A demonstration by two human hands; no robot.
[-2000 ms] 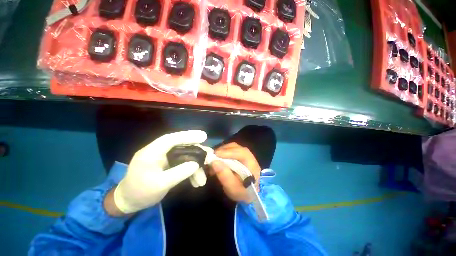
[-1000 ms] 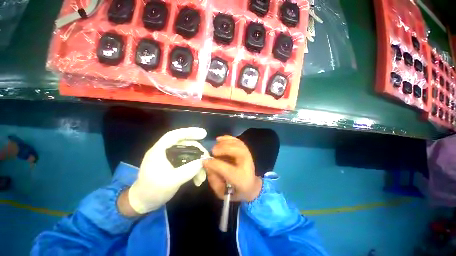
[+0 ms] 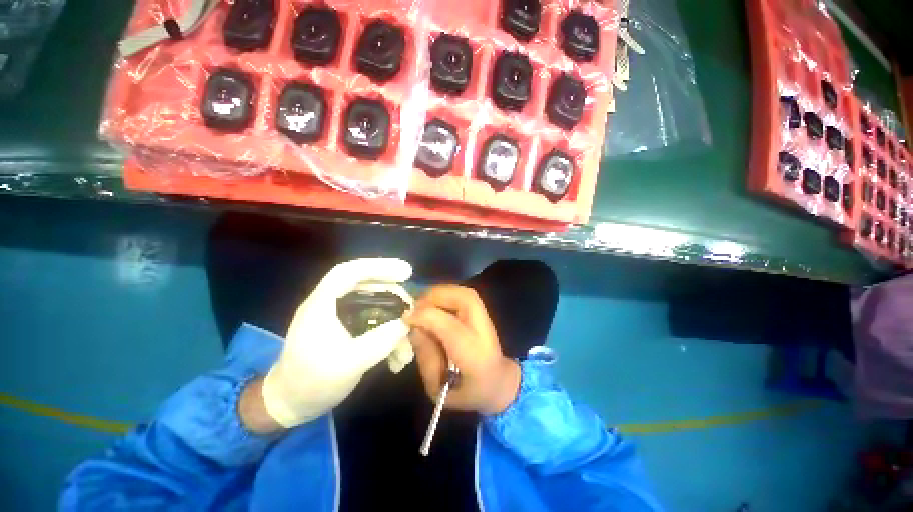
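My left hand [image 3: 335, 335], in a white-cream glove, holds a black watch body [image 3: 370, 313] between thumb and fingers above my lap. My right hand [image 3: 461, 345], bare, touches the body's right side with its fingertips. A pale strap [image 3: 438, 410] hangs down out of my right hand, seen nearly edge-on; its upper part is hidden by the fingers. Whether the strap is joined to the body cannot be seen.
A red-pink tray [image 3: 350, 192] with black watch bodies under clear film lies on the green bench [image 3: 691, 190]. A clear bag [image 3: 656, 95] lies right of it. More trays [image 3: 766, 120] stand far right, near a person's purple sleeve [image 3: 886, 345].
My right hand has turned, and the strap swung from pointing down-right to pointing down-left. The black keeper seen on it earlier is no longer clear. My left hand still holds the body.
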